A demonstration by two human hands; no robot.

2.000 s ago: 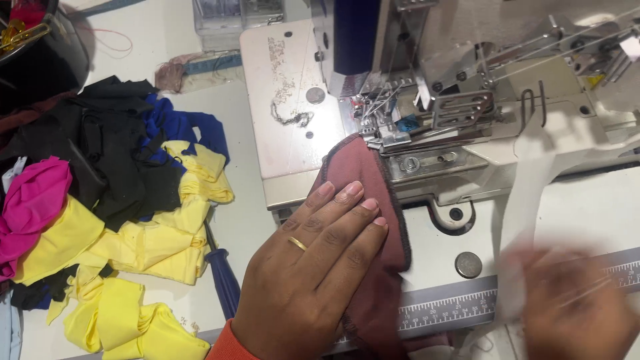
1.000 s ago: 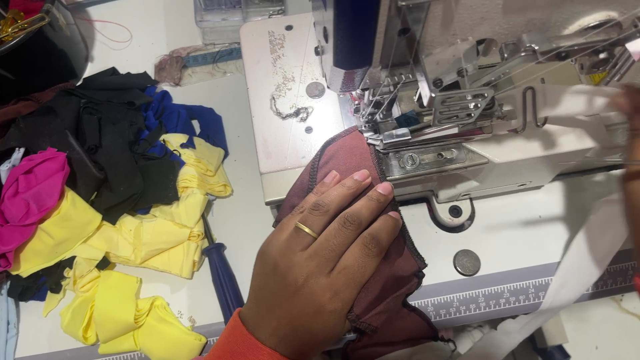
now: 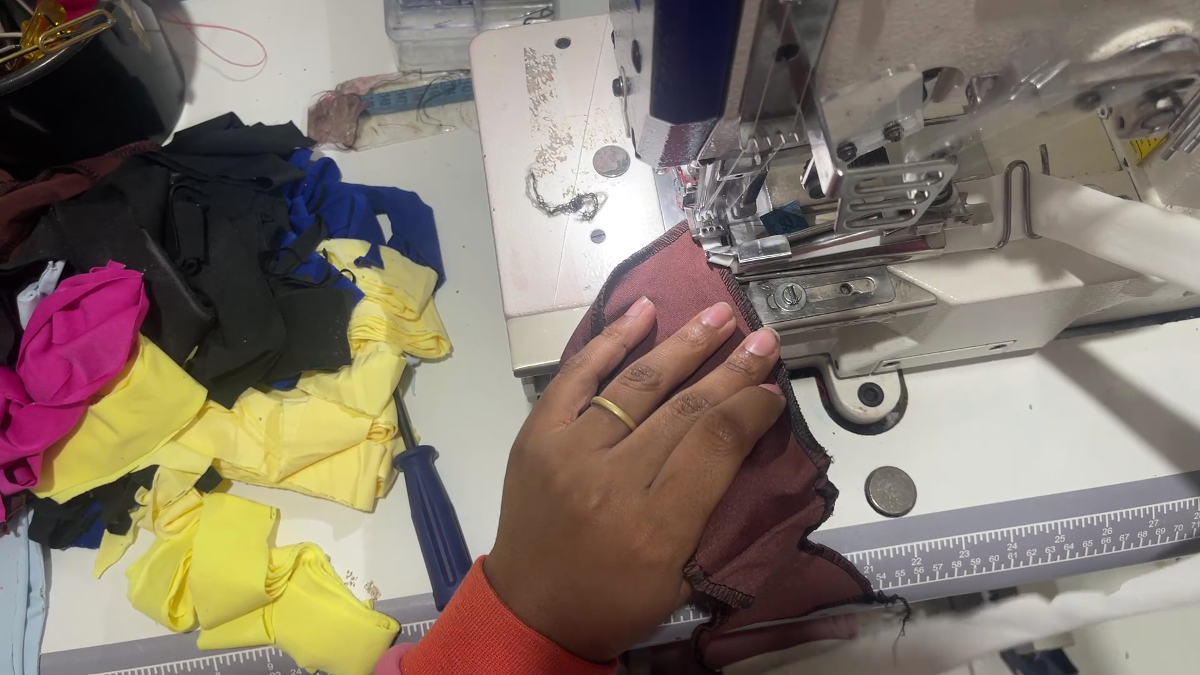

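Observation:
My left hand (image 3: 637, 469), with a gold-coloured ring and an orange cuff, lies flat with spread fingers on a maroon fabric piece (image 3: 675, 291) that has dark stitched edges. The fabric's upper corner lies at the presser foot (image 3: 717, 234) of an industrial sewing machine (image 3: 994, 291). Below my hand the fabric bunches and hangs toward the table's front edge. A white strip (image 3: 1116, 225) runs past a bent wire guide (image 3: 1017, 202) on the machine's right side. More white material stretches, blurred, across the lower right. My right hand is out of view.
Yellow (image 3: 309, 431), black (image 3: 244, 281), blue (image 3: 403, 225) and magenta (image 3: 75, 356) fabric scraps are piled at the left. A blue-handled tool (image 3: 433, 525) lies beside them. A coin (image 3: 891, 491) sits above the printed measuring tape (image 3: 1022, 539). A black container (image 3: 94, 84) stands top left.
My right hand has moved out of view to the right; it was at the lower right two seconds ago. The white strip has shifted with it. My left hand stays on the maroon fabric.

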